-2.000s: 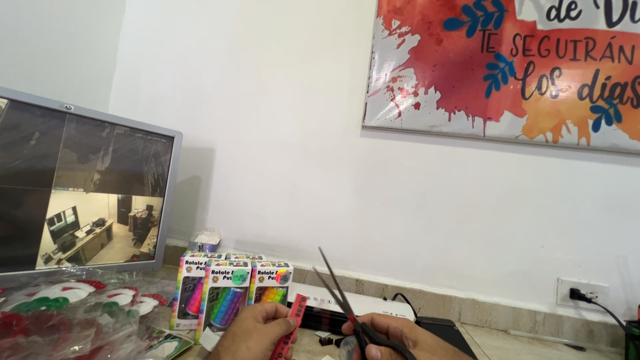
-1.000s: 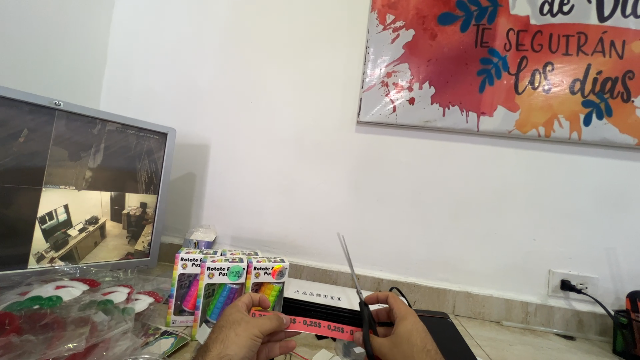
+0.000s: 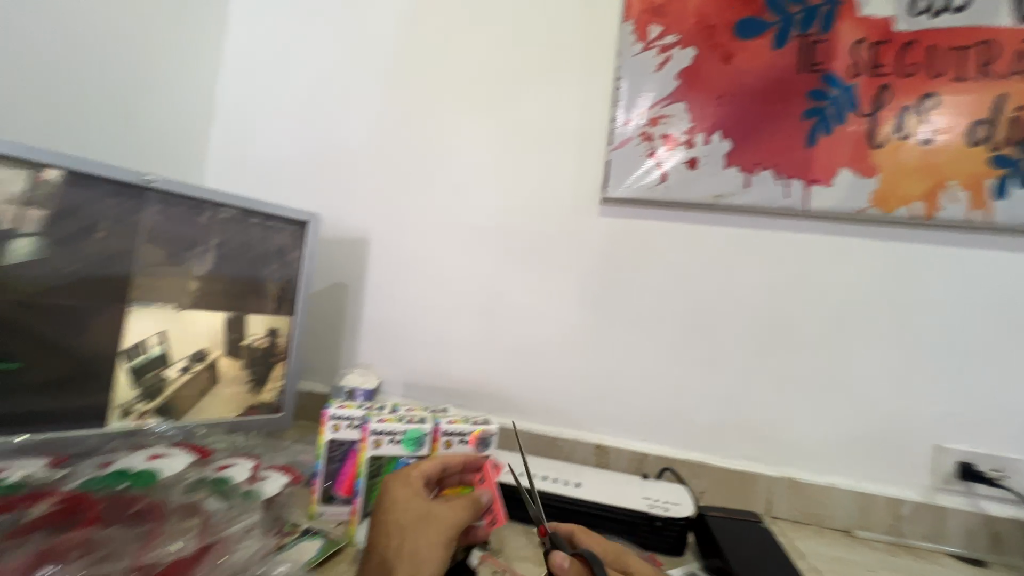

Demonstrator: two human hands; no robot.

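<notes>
My left hand (image 3: 436, 512) pinches a pink-red paper strip (image 3: 492, 496) between thumb and fingers at the bottom centre. Just right of it, my right hand (image 3: 600, 552) holds black-handled scissors (image 3: 532, 500), their blades parted and pointing up. The strip is to the left of the blades, and I see no contact between them. Behind my left hand stand several colourful toy boxes (image 3: 344, 464), partly covered by it. The view is blurred, so the strip's print cannot be read.
A white and black machine (image 3: 608, 488) lies behind my hands, with a black box-like object (image 3: 740, 544) to its right. Plastic-bagged red, white and green items (image 3: 144, 512) spread at the left, below a monitor (image 3: 308, 320). A wall outlet (image 3: 980, 480) holds a plug.
My left hand has turned, and the strip, stretched across between both hands a second ago, now stands upright in my left hand alone. The scissors have moved apart from it.
</notes>
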